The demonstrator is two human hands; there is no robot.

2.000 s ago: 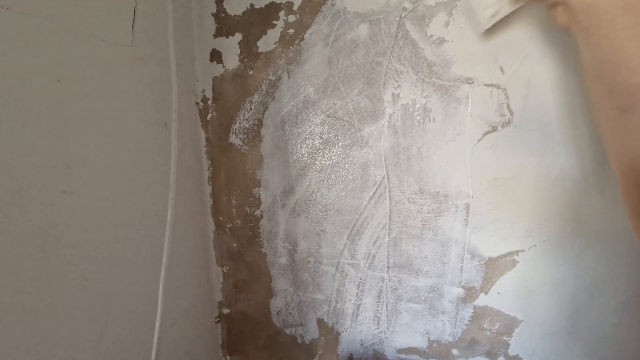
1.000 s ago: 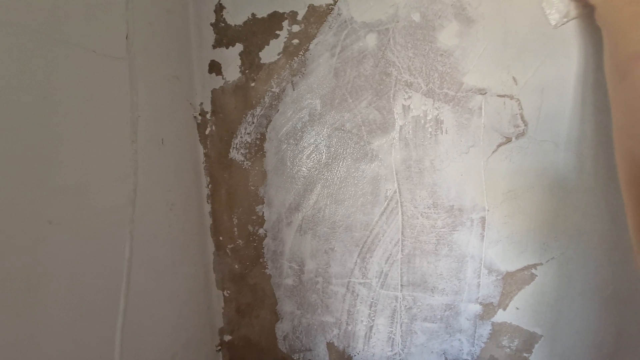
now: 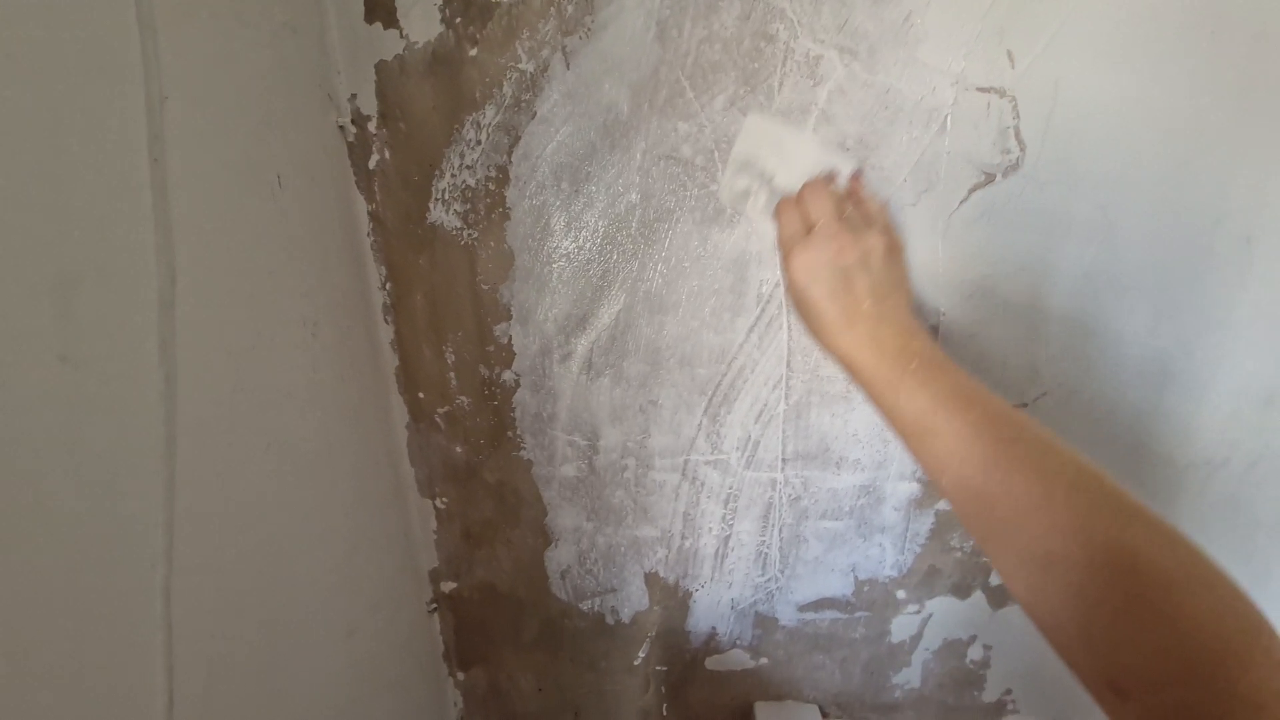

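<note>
My right hand [image 3: 845, 265] is closed around a flat white spreader [image 3: 775, 165], its forearm reaching in from the lower right. The spreader lies at the upper middle of the view, over a patch of thin, wet-looking white filler [image 3: 640, 330] on the wall. Hand and spreader are slightly blurred. Curved and straight ridges run through the filler below the hand. Bare brown wall surface [image 3: 470, 500] borders the patch on the left and below. My left hand is out of view.
A plain side wall [image 3: 270, 400] meets this wall at a corner on the left, with a raised vertical line [image 3: 160, 300] on it. To the right is a painted wall with a curved crack [image 3: 1018, 135]. A small white object [image 3: 787, 710] shows at the bottom edge.
My right hand, at the upper right edge a second ago, has come down and left onto the filler patch with the spreader. The arm now crosses the lower right.
</note>
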